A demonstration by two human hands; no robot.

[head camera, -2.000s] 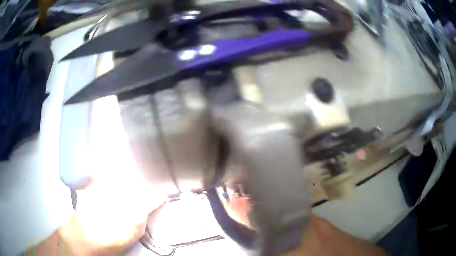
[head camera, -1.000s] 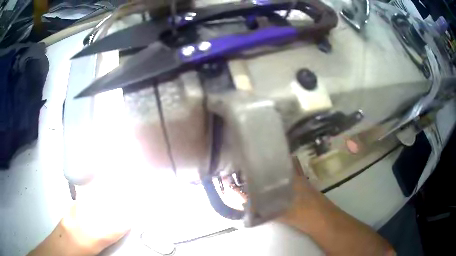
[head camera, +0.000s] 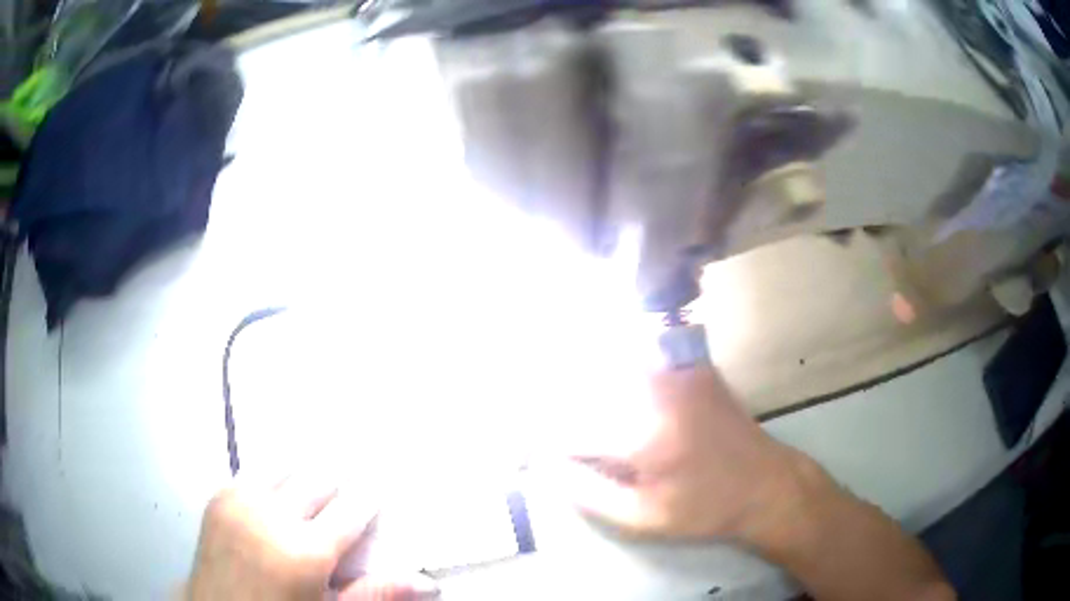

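A pale piece with a thin navy rim lies on the white table in front of me. Its curved navy edge [head camera: 230,387] shows at left and a short dark edge strip [head camera: 522,522] at lower middle. Glare hides its middle. My left hand [head camera: 282,546] is at its lower left, cut off by the bottom edge, with a dark bit of the piece between thumb and fingers. My right hand [head camera: 692,470] is right of it, below the machine head [head camera: 528,129]. Its fingertips are lost in glare, so its grip cannot be told.
A navy fabric pile [head camera: 129,176] lies at the left. Lime-green plastic [head camera: 35,100] is at the far upper left. A flat black rectangle, perhaps a phone [head camera: 1024,373], lies right of the machine. The machine's beige bed [head camera: 810,329] runs to the right.
The view has shifted, so the machine head sits higher and the scissors are mostly out of view. Both hands show more fully, and the piece's curved navy edge has come into view.
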